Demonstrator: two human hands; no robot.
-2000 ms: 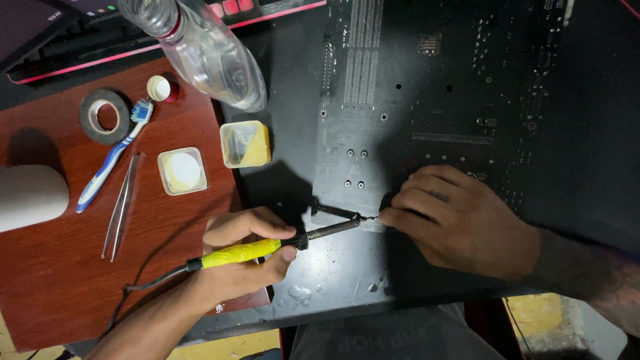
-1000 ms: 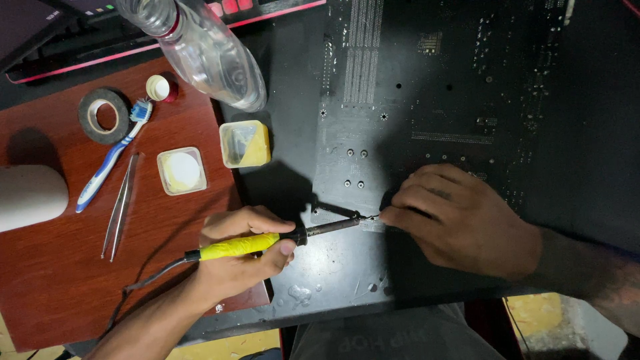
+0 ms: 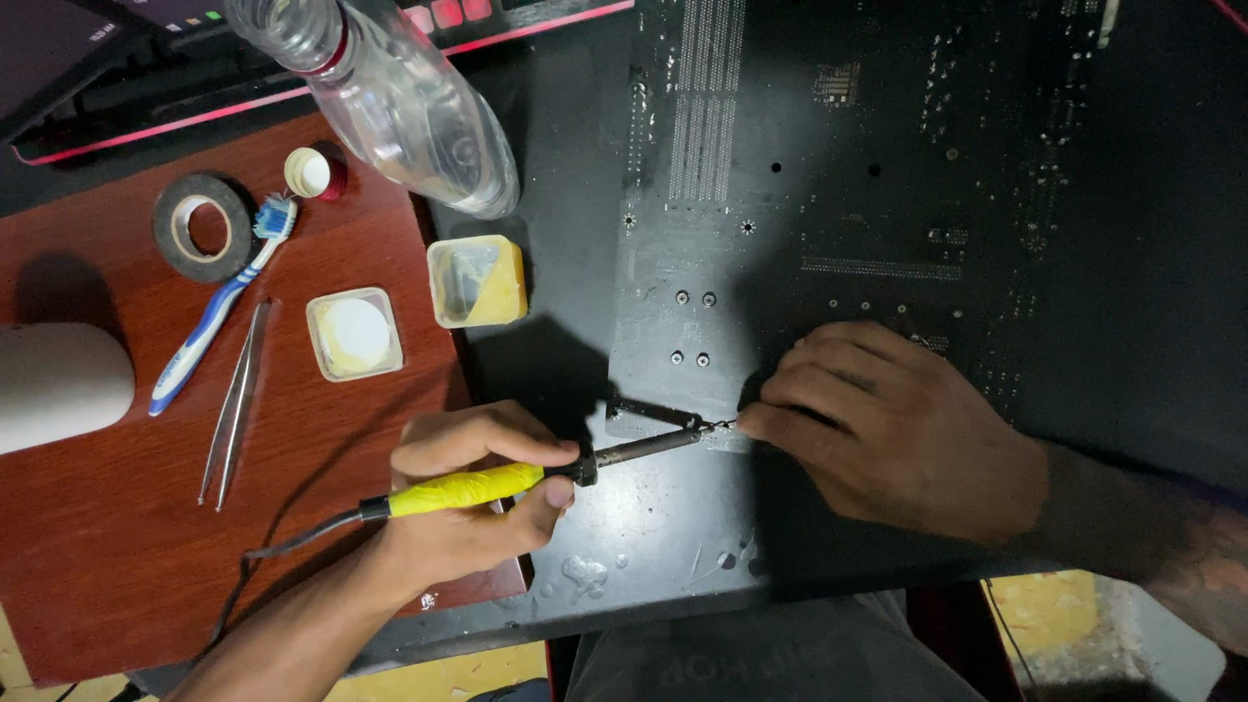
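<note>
My left hand [image 3: 483,483] holds a soldering iron [image 3: 468,489] by its yellow-wrapped handle, just behind the black collar. The iron's tip meets the lower edge area of a black printed circuit board [image 3: 663,322], a large one lying with its solder joints up. Close to the tip, my right hand [image 3: 877,429] rests over the board with fingertips pinched together. A thin bit of metal shows between the fingertips and the tip; whether it is solder wire or something else I cannot tell. The iron's dark shadow falls on the board just above it.
On a reddish wooden board [image 3: 88,546] lie black tape [image 3: 171,229], a toothbrush [image 3: 219,312], metal tweezers [image 3: 237,405], a bottle cap [image 3: 314,174] and a small square container [image 3: 354,334]. A yellowish container [image 3: 478,281] and a clear plastic bottle [image 3: 409,117] stand beside it. A white rounded object [image 3: 58,385] is far left.
</note>
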